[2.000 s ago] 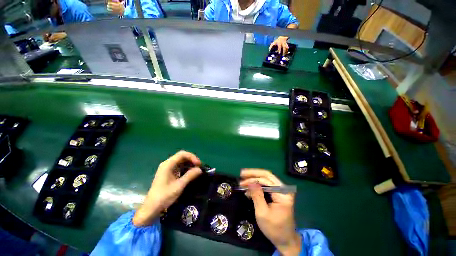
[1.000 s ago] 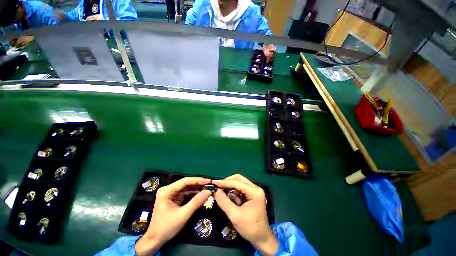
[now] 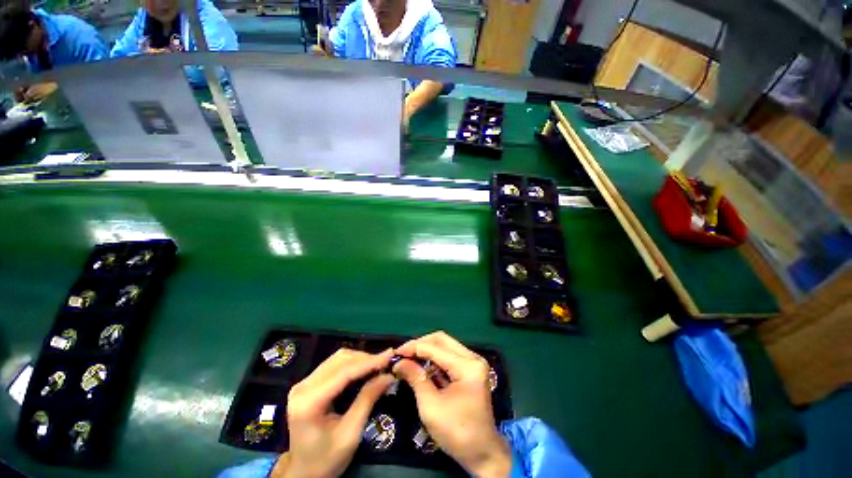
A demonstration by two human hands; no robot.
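Observation:
My left hand (image 3: 332, 401) and my right hand (image 3: 453, 397) meet at the fingertips over a black parts tray (image 3: 245, 387). Both hold a small dark module (image 3: 396, 360) between thumbs and fingers; it is mostly hidden by them. The thin tool does not show clearly. Round silver and gold modules lie in the tray's pockets, one at its upper left (image 3: 279, 353) and one between my hands (image 3: 380, 431). My hands cover several pockets.
Another filled tray (image 3: 120, 317) lies at left, one (image 3: 532, 250) at right by the metal rail (image 3: 355, 186). A wood-edged side shelf (image 3: 715, 280) holds a red basket (image 3: 687, 229); a blue bundle (image 3: 715, 378) hangs below. People in blue smocks sit opposite.
My right hand has moved left to meet my left hand at the module. The slim tool seen in it earlier no longer shows clearly. The view has shifted, showing more of the tray's left side.

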